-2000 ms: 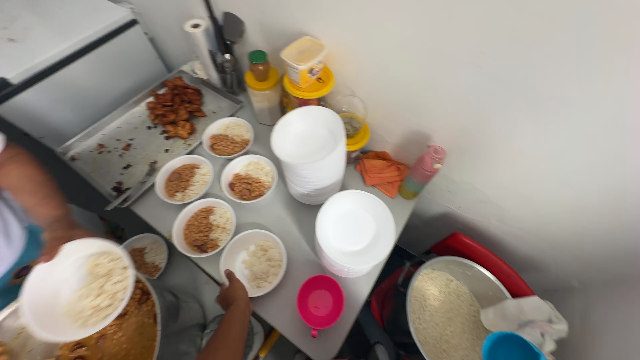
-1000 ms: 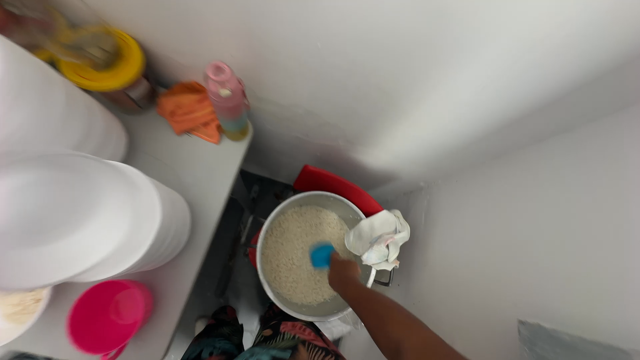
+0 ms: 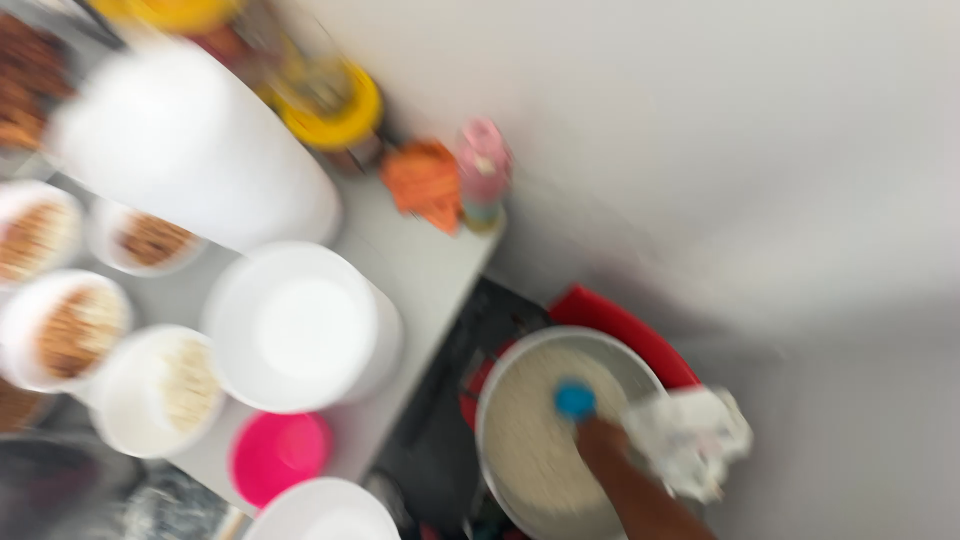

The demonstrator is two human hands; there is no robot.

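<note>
My right hand (image 3: 600,442) holds a blue cup (image 3: 575,400) over the cooked rice (image 3: 536,450) in a large metal pot (image 3: 495,382), at the lower right. A white cloth (image 3: 686,442) hangs on the pot's rim beside my wrist. My left hand is not in view; an empty white bowl (image 3: 326,517) shows at the bottom edge, and what holds it is hidden. On the table stand a pink cup (image 3: 279,456), a white bowl with rice (image 3: 161,394), and a stack of white bowls (image 3: 300,330). The view is blurred.
More bowls with rice and brown food (image 3: 67,330) stand at the left, near a taller white stack (image 3: 195,150). An orange cloth (image 3: 424,180) and a pink bottle (image 3: 484,172) sit at the table's corner. A red chair (image 3: 630,330) is behind the pot.
The view has swung back left, showing the filled bowls again. A white bowl has come into view at the bottom. My right hand and the blue cup are still over the rice.
</note>
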